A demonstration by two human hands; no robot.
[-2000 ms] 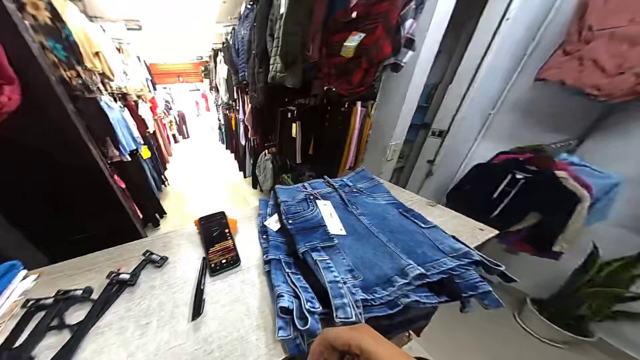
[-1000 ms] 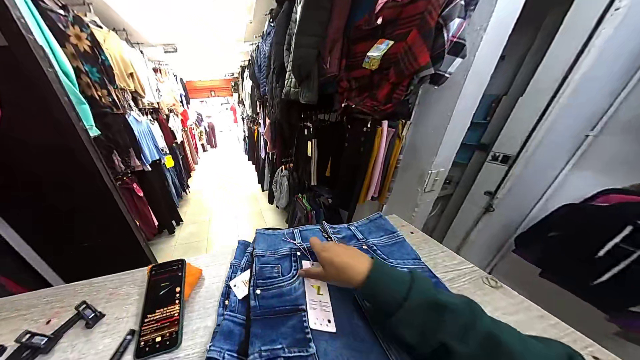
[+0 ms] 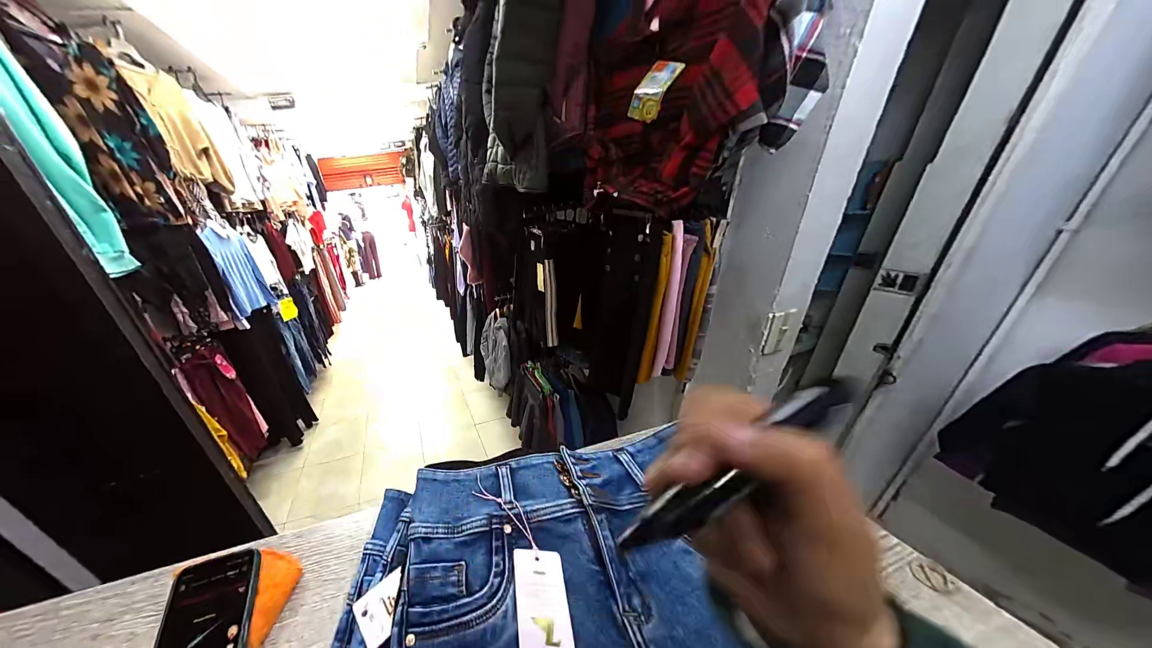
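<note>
My right hand (image 3: 783,513), blurred by motion, grips a black pen or marker (image 3: 711,504) above the right half of a pair of blue jeans (image 3: 477,540). The marker's dark lower end points down and left, near the fly; whether it is capped I cannot tell. A white hang tag (image 3: 543,598) on a thin string lies on the front of the jeans, left of the zipper. Another white tag (image 3: 378,607) rests by the left pocket. More folded denim shows at the left edge, underneath. My left hand is out of view.
On the light wood-grain counter (image 3: 333,540), a black phone (image 3: 211,598) lies over an orange cloth (image 3: 274,585) at the left. Racks of hanging clothes line the tiled aisle (image 3: 396,387). A white doorway and wall stand on the right, with dark garments (image 3: 1062,459) hanging there.
One second ago my right hand lay on the jeans near the tag with no marker visible in it; now it holds one. The view has come closer to the jeans since the oldest frame.
</note>
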